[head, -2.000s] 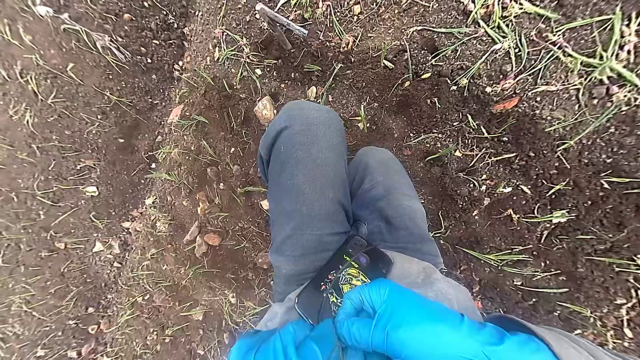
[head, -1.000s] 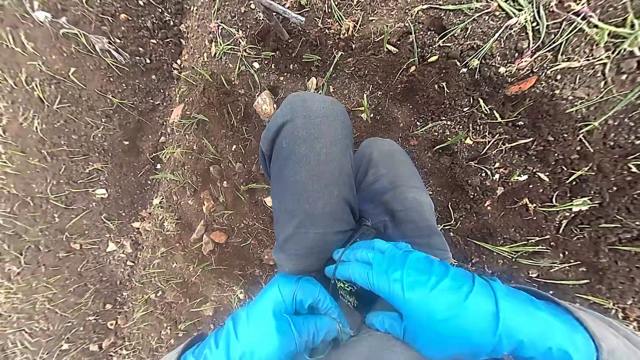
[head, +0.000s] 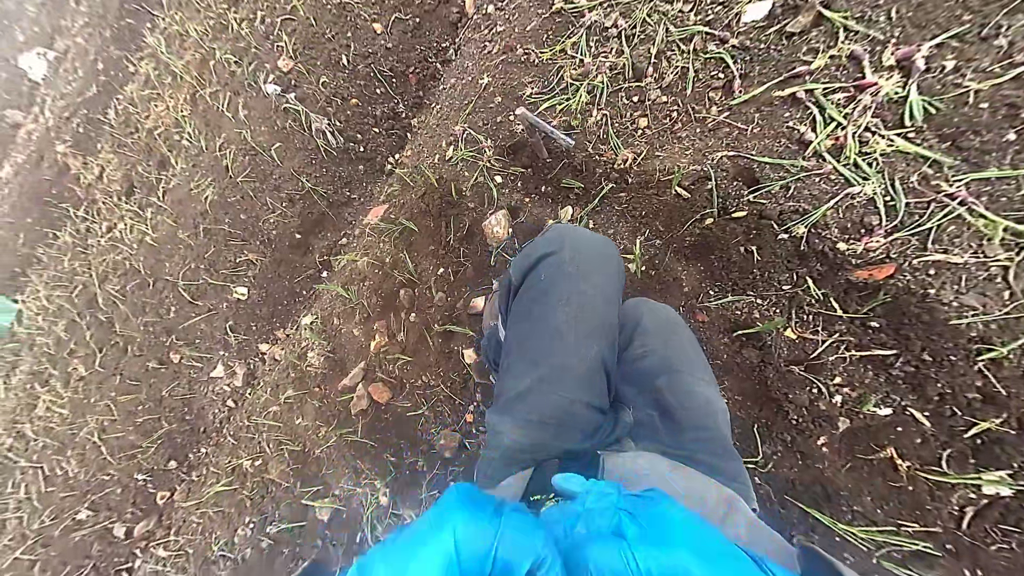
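Note:
At the bottom edge, my left hand and my right hand, both in blue gloves, are close together over my lap. Their fingertips are mostly out of sight, so what they grip cannot be told. Just beyond them, a dark item with yellow-green print shows between my thighs, partly covered by the gloves. My bent knees in dark grey trousers fill the middle, above bare soil.
A short metal and wood piece, maybe a hand tool, lies on the soil beyond my knees. Pulled onion-like plants are spread at upper right. Stones lie left of my legs. A green thing shows at the left edge.
Both hands have moved down toward the lower edge and closer together. A thin dark cord seen at the fingers one second ago is not visible now. The view has shifted, showing more ground ahead.

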